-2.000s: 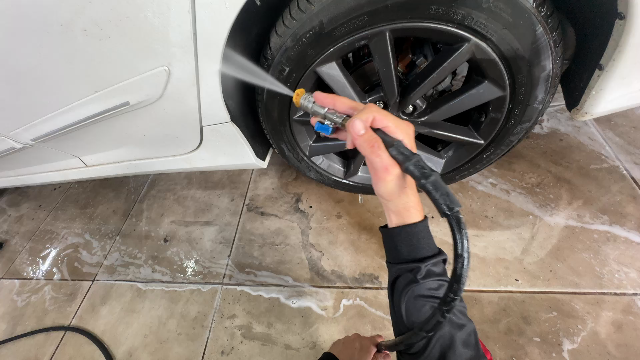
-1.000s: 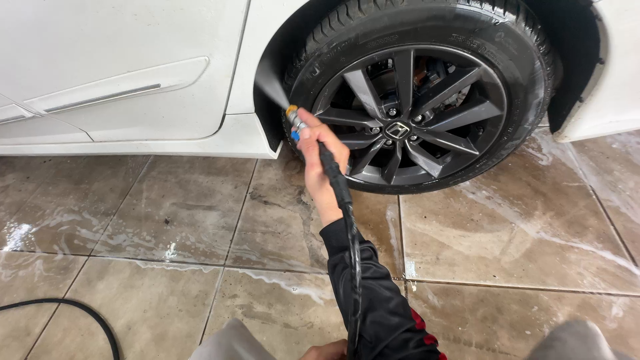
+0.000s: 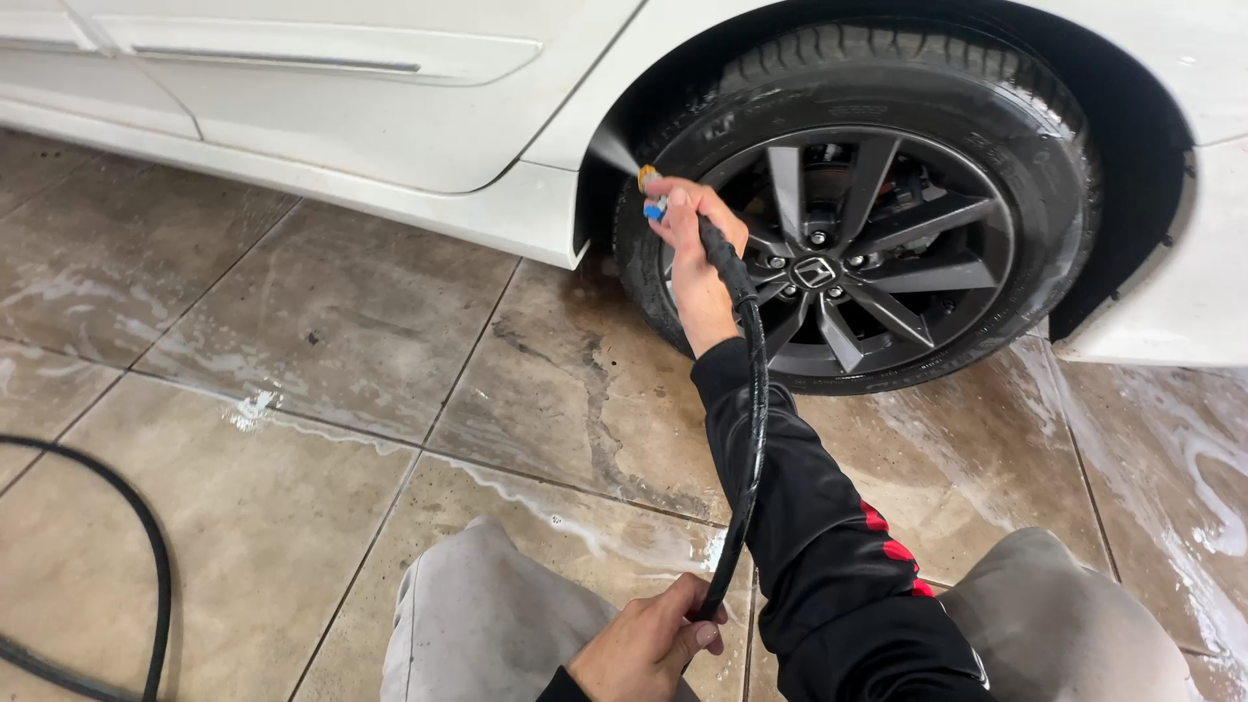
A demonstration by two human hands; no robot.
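My right hand (image 3: pixel 697 244) is closed around a spray nozzle (image 3: pixel 651 191) with an orange tip and a blue part, held at the left edge of the tire (image 3: pixel 877 83). A white mist leaves the tip toward the gap between tire and wheel arch. From the nozzle a black hose (image 3: pixel 756 390) curves down over my sleeve to my left hand (image 3: pixel 648 639), whose fingers grip it low in the view. The dark alloy wheel (image 3: pixel 813 274) bears a Honda emblem; my right wrist and the hose hide part of its left side.
The white car's door (image 3: pixel 370 107) and sill (image 3: pixel 429 210) stretch left of the wheel. Wet tan floor tiles (image 3: pixel 263 497) carry streaks of foam. Another stretch of black hose (image 3: pixel 156 546) loops on the floor at left. My knees (image 3: pixel 497 604) show at the bottom.
The spray stays on throughout. My left hand, barely visible at the bottom edge a second ago, now shows fully on the hose. Both knees have come further into view.
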